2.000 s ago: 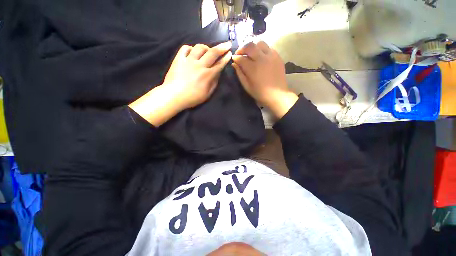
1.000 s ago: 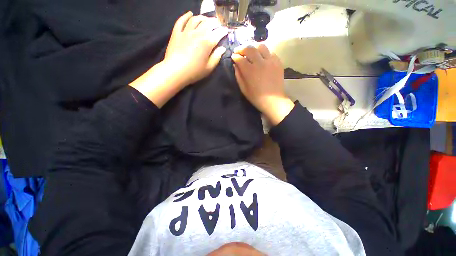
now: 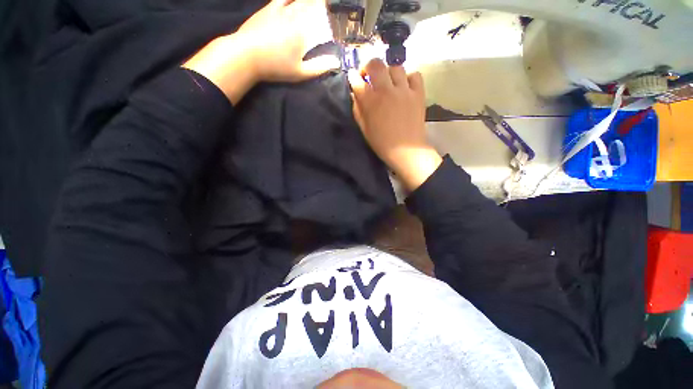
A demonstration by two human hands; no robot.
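Observation:
The black fabric (image 3: 304, 152) spreads left of the needle and drapes down over the lap. The presser foot and needle (image 3: 352, 55) sit at the fabric's edge under the sewing machine head (image 3: 486, 9). My left hand (image 3: 281, 45) lies on the fabric just left of the foot, thumb toward the needle; its upper part is cut off by the top edge. My right hand (image 3: 390, 114) is at the fabric edge just below and right of the foot, with its fingertips bent down on the fabric. Glare blurs the fingertips.
Purplish thread snips (image 3: 507, 133) lie on the machine bed (image 3: 463, 140) right of my right hand. A blue tray (image 3: 642, 156) holds white and red bits, with white tape (image 3: 593, 137) trailing from it. Black knobs (image 3: 396, 39) are beside the needle. A red box (image 3: 669, 270) is far right, blue cloth (image 3: 21, 319) lower left.
My left hand has moved up and left from the fabric edge, its fingers now spread flatter beside the foot. My right hand has shifted slightly, staying near the needle.

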